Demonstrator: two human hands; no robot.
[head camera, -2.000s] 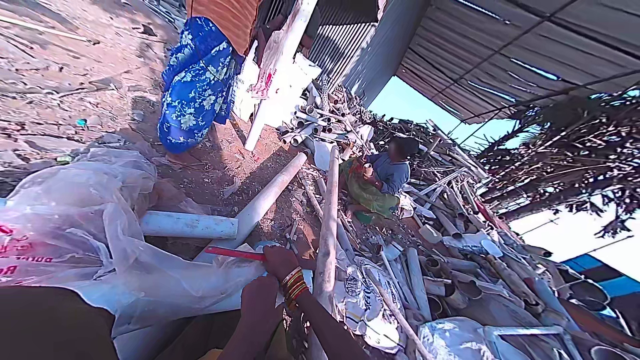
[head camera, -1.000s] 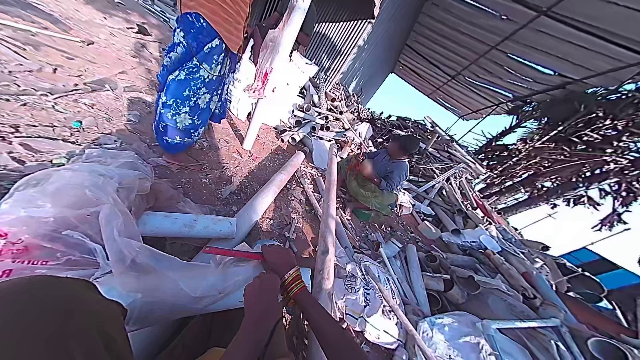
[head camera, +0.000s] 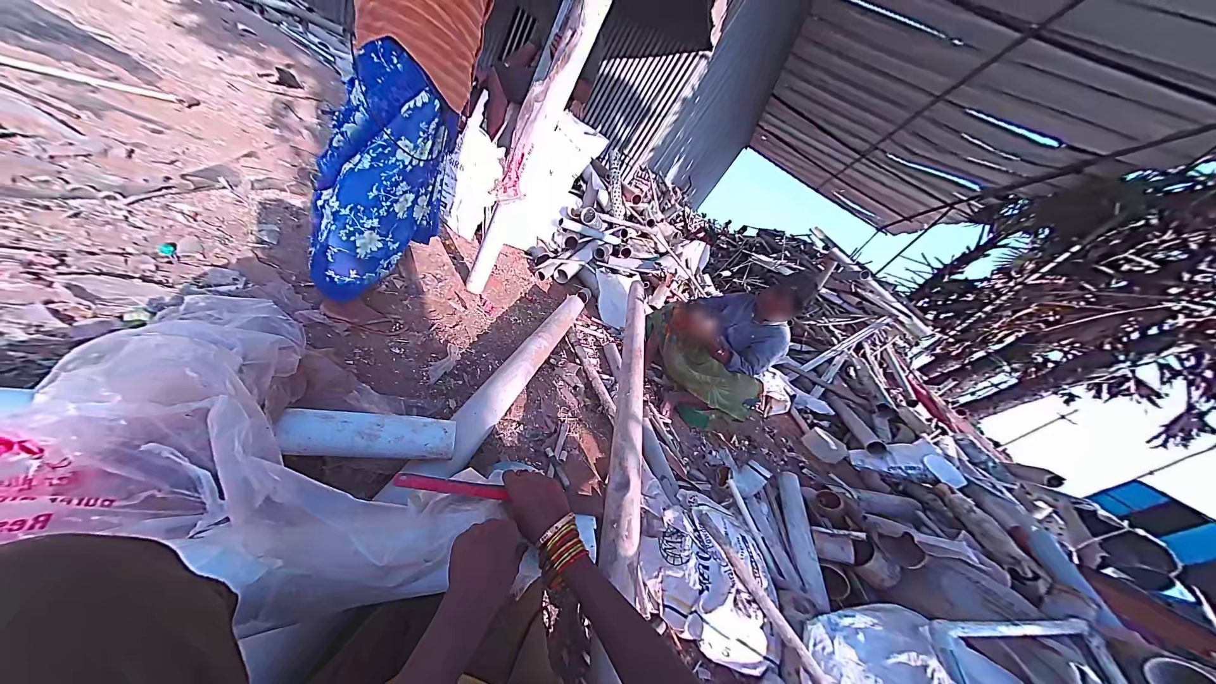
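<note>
My right hand (head camera: 537, 505), with several bangles at the wrist, is closed on the end of a thin red tool (head camera: 451, 486), perhaps a blade, that points left. Just below and left of it, my left hand (head camera: 486, 560) rests against clear plastic sheeting (head camera: 351, 532), its fingers curled; whether they pinch the sheet cannot be told. The sheeting bears red print and covers my lap and part of a pale pipe (head camera: 366, 434). Another long pale pipe (head camera: 518, 375) lies behind the tool. A worn pole (head camera: 622, 446) stands slanted just right of my hands.
A person in a blue floral skirt (head camera: 380, 180) stands ahead, by a long white pipe (head camera: 541, 123). Two people (head camera: 746, 328) sit close together beyond the pole. Scrap pipes (head camera: 864, 503) are heaped on the right, with printed sacks (head camera: 712, 570). A corrugated roof (head camera: 950, 85) hangs overhead.
</note>
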